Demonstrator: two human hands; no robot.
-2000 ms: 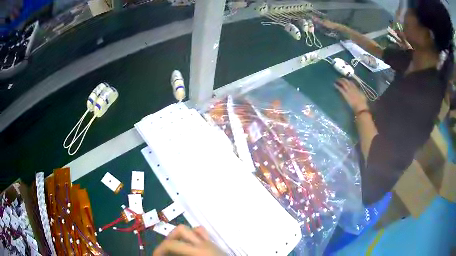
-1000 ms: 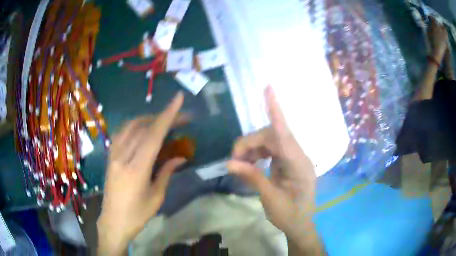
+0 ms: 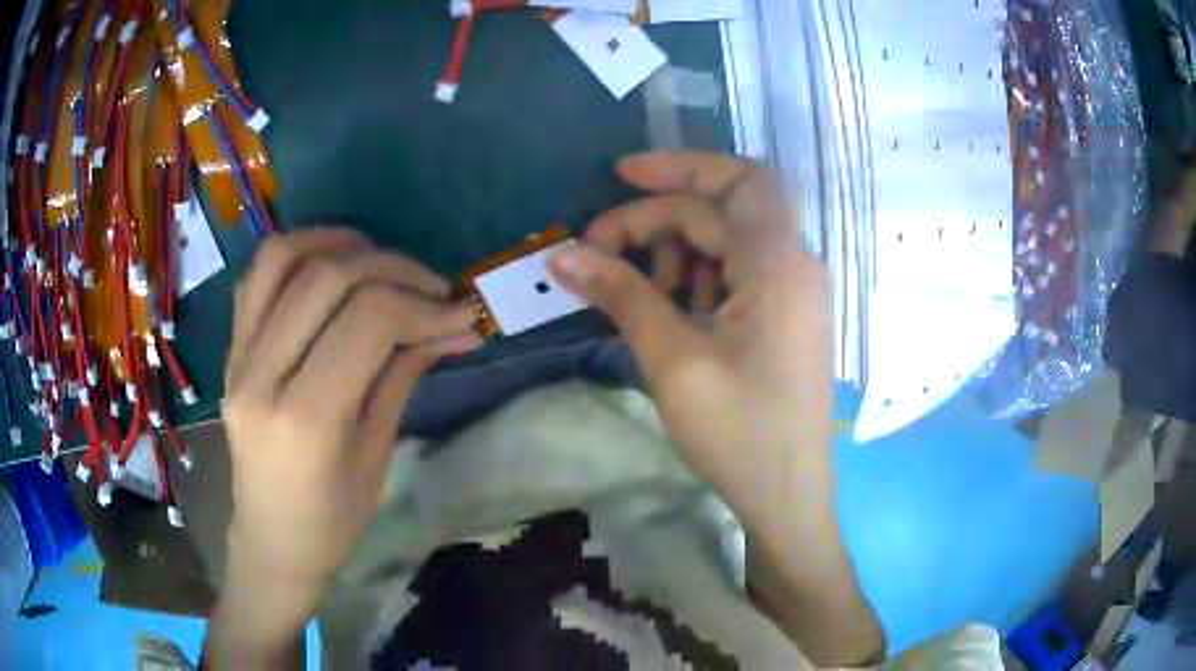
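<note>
A white adhesive pad (image 3: 531, 288) with a dark square in it lies on an amber polyimide film piece (image 3: 535, 244), whose orange edges show around it. My left hand (image 3: 354, 328) grips the wire end of the film piece between thumb and fingers. My right hand (image 3: 708, 262) has its thumb on the pad's right end, with the index finger behind it. The wires of this piece are hidden by my left hand.
Orange film parts with red and blue wires (image 3: 118, 223) lie at the left. Padded parts (image 3: 610, 53) lie at the top centre near a clear tape piece (image 3: 682, 95). White sticker sheets (image 3: 938, 197) and a clear plastic bag (image 3: 1082, 223) are at the right.
The view has tilted down towards the bench's front edge and my lap. My hands have come together on the film piece, and the white pad now lies on it.
</note>
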